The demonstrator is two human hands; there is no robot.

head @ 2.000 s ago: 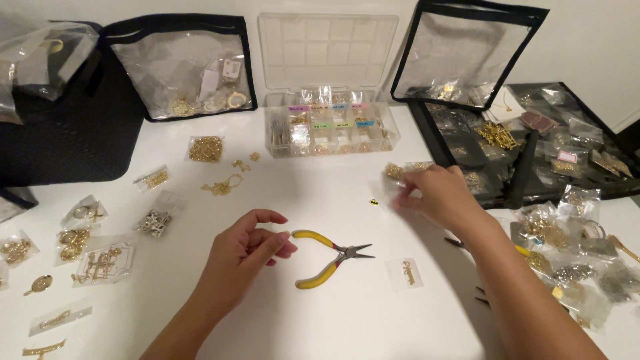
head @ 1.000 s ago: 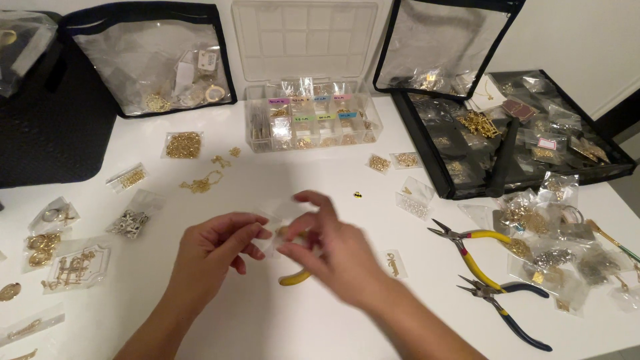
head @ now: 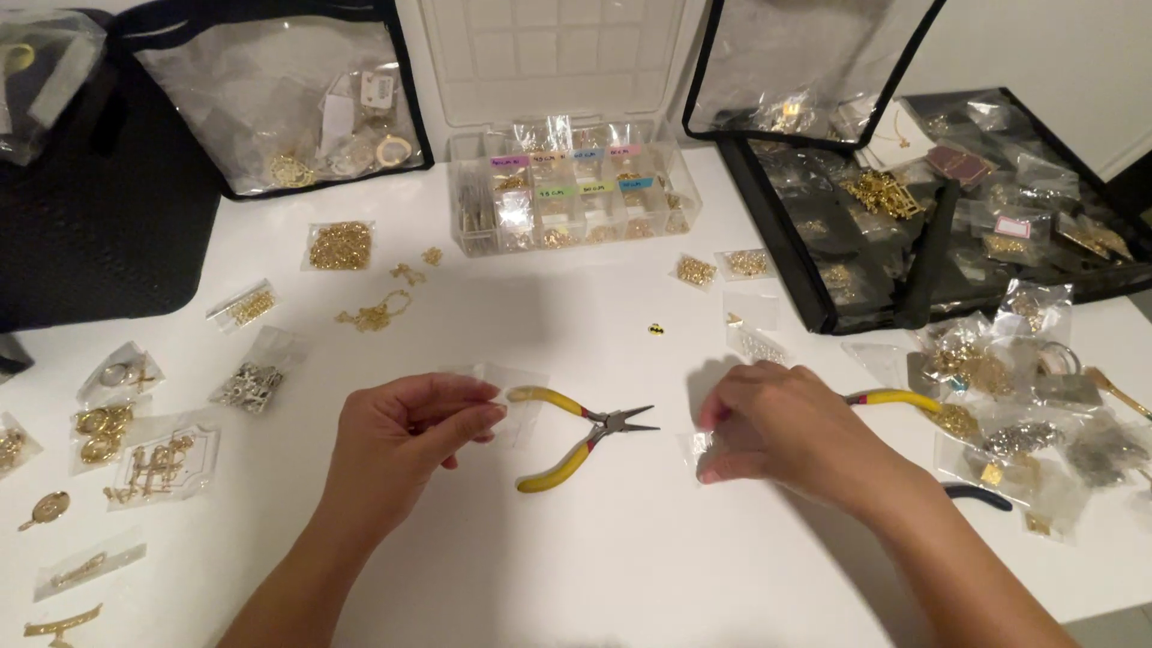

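My left hand (head: pixel 414 441) pinches a small clear plastic bag (head: pixel 517 405) between thumb and fingers, left of the yellow-handled pliers (head: pixel 585 427). Those pliers lie on the white table with handles apart and jaws to the right. My right hand (head: pixel 774 423) is low over the table right of them, its fingers at a small clear packet (head: pixel 697 450); whether it grips the packet I cannot tell. A small black and yellow charm (head: pixel 657 329) lies above, between the hands. More yellow-handled pliers (head: pixel 891 399) are partly hidden behind my right hand.
A clear compartment box (head: pixel 576 193) with coloured labels stands at the back. Bags of gold-coloured findings (head: pixel 340 246) and silver-coloured charms (head: pixel 256 378) lie left. At right are a black tray (head: pixel 810 297) of jewellery parts and a heap of bagged pieces (head: pixel 1026 432). Black-edged clear pouches (head: pixel 279 108) stand behind.
My hands were together in the middle one second ago and are now apart. My right hand has moved right, down to the packet. The yellow-handled pliers between them show fully again.
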